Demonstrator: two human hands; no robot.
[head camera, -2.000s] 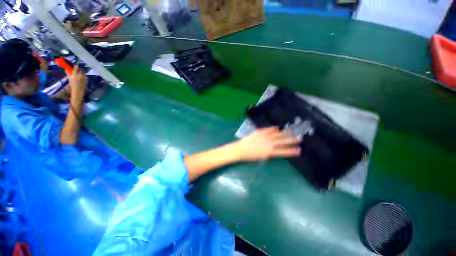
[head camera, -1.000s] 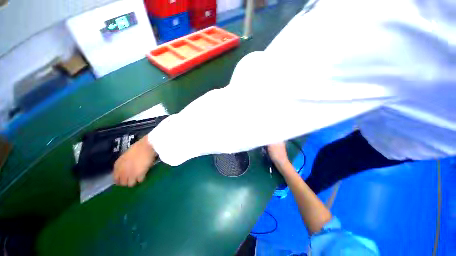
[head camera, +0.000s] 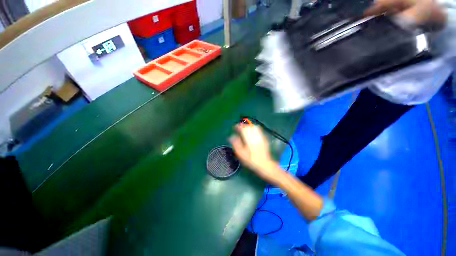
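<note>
My right hand (head camera: 256, 150) is blurred, over the green bench beside the round dark screw dish (head camera: 223, 162). Its fingers are closed around the electric screwdriver (head camera: 245, 121), whose orange rear end shows above the hand, with the black cord running off to the right. Most of the tool is hidden by the hand. My left hand is not in view. At the lower left edge, a black housing (head camera: 17, 200) is cut off by the frame, with a grey-silver sheet (head camera: 82, 242) next to it.
At the upper right, another person's hand (head camera: 417, 12) holds a blurred stack of bagged black parts (head camera: 350, 55) above the bench end. An orange-red compartment tray (head camera: 177, 65) lies on the far side. Red and blue bins (head camera: 161, 44) stand behind. The cord (head camera: 272, 132) hangs over the blue floor.
The other person's white sleeve has drawn back from across the bench, and a bagged stack now shows at the upper right. My right hand has come inward with the screwdriver, near the dish. The housing has shifted to the lower left edge.
</note>
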